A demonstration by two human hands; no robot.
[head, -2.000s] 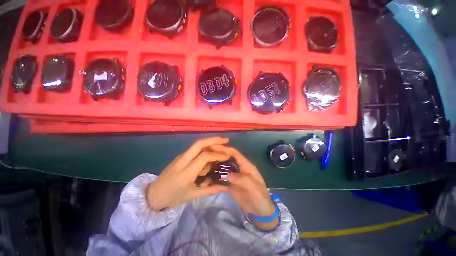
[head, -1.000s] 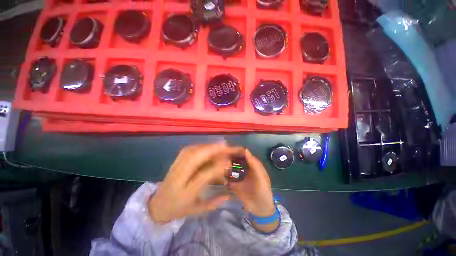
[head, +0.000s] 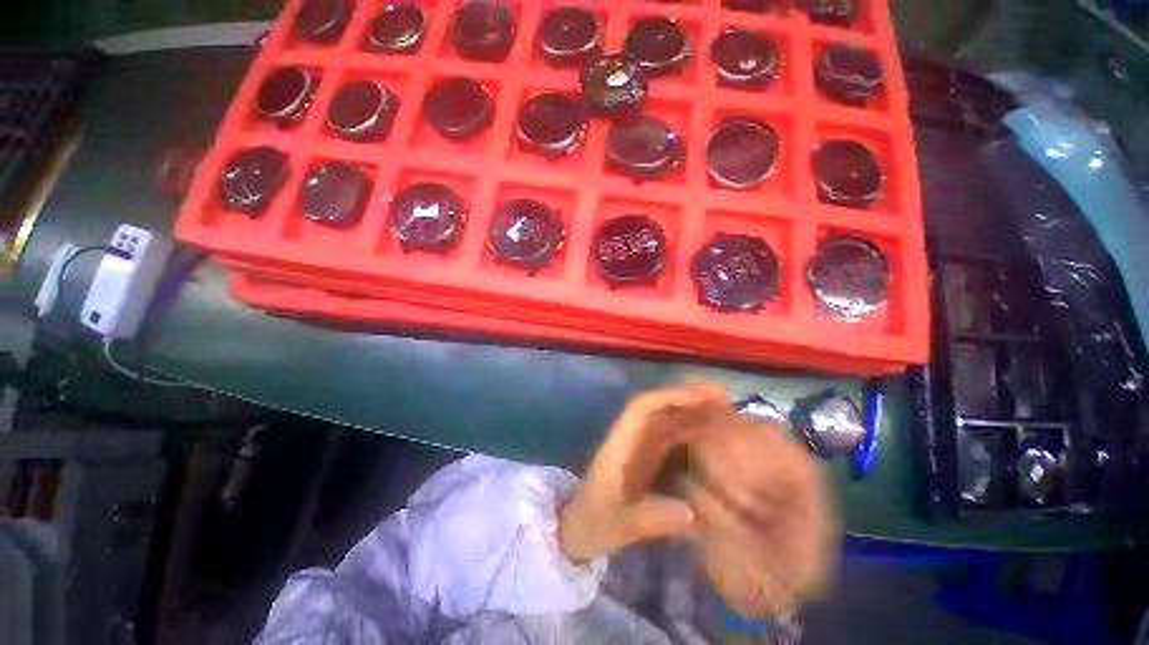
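Observation:
My left hand (head: pixel 636 473) is over the bench's front edge, fingers curved and thumb apart. My right hand (head: pixel 769 510) is blurred and overlaps its fingertips. A dark gap shows between them; whether a watch head is in it cannot be told. The red foam tray (head: pixel 573 300) lies beyond, with round black watch heads in its pockets. Several in the front row, such as this watch head (head: pixel 630 248), show lit marks. One watch head (head: pixel 614 83) with a white label rests across a pocket wall. Two watch heads lie right of my hands, one (head: pixel 829 422) fully visible, one partly hidden.
A blue pen (head: pixel 869 435) lies right of the loose watch heads. A black tray (head: pixel 939 441) under clear film is at the right, with a light-blue strip (head: pixel 1071 151) above. A white block with a cable (head: pixel 116 292) is at the left. More red trays lie under the top one.
The view has shifted left and shows more of the tray. My hands have moved right beside the loose watch heads. The watch head seen in my right hand is no longer clearly visible.

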